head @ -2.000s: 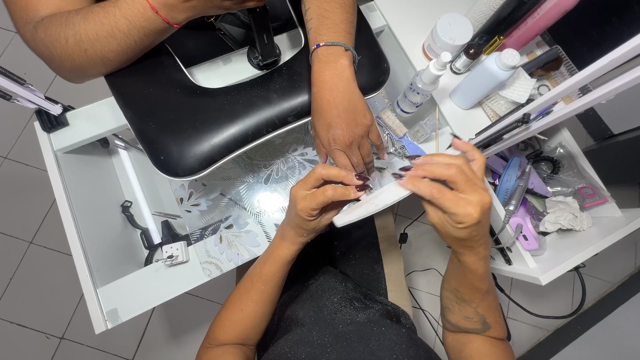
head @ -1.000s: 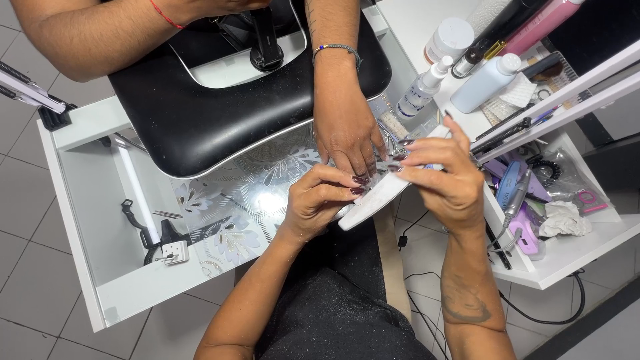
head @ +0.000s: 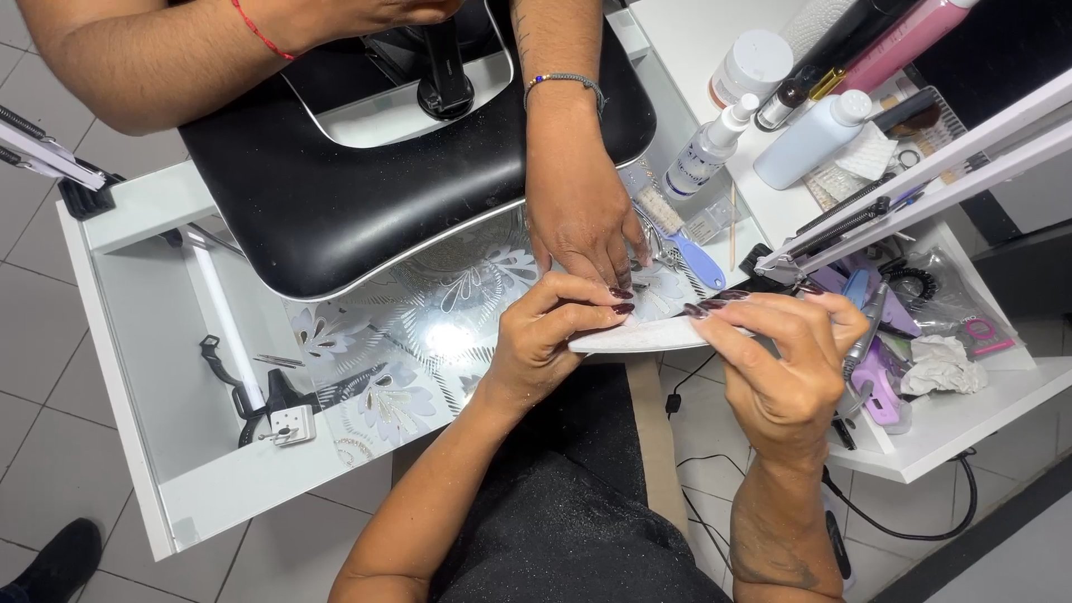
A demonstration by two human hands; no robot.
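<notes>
My right hand (head: 779, 360) pinches the right end of a white nail file (head: 641, 337) between thumb and fingers. The file lies nearly level, its left part close to my left fingertips. My left hand (head: 548, 343) has its thumb and index finger pinched at a fingertip of another person's hand (head: 582, 226); the exact contact is hidden. That hand reaches down over a black padded armrest (head: 394, 184), with a beaded bracelet (head: 563, 79) at its wrist. A blue-handled nail brush (head: 699, 261) lies right of the person's fingers.
Right of the hands stand a spray bottle (head: 708, 151), a pale blue bottle (head: 812, 138) and a lidded jar (head: 749, 67). An open drawer (head: 921, 456) holds a purple device (head: 879, 389) and crumpled tissue (head: 942, 366). White lamp arms (head: 921, 176) cross above it. The glass tabletop (head: 452, 335) bears leaf patterns.
The file has turned from a steep slant to nearly level. My right hand has shifted with it, while my left hand stays at the other person's fingers.
</notes>
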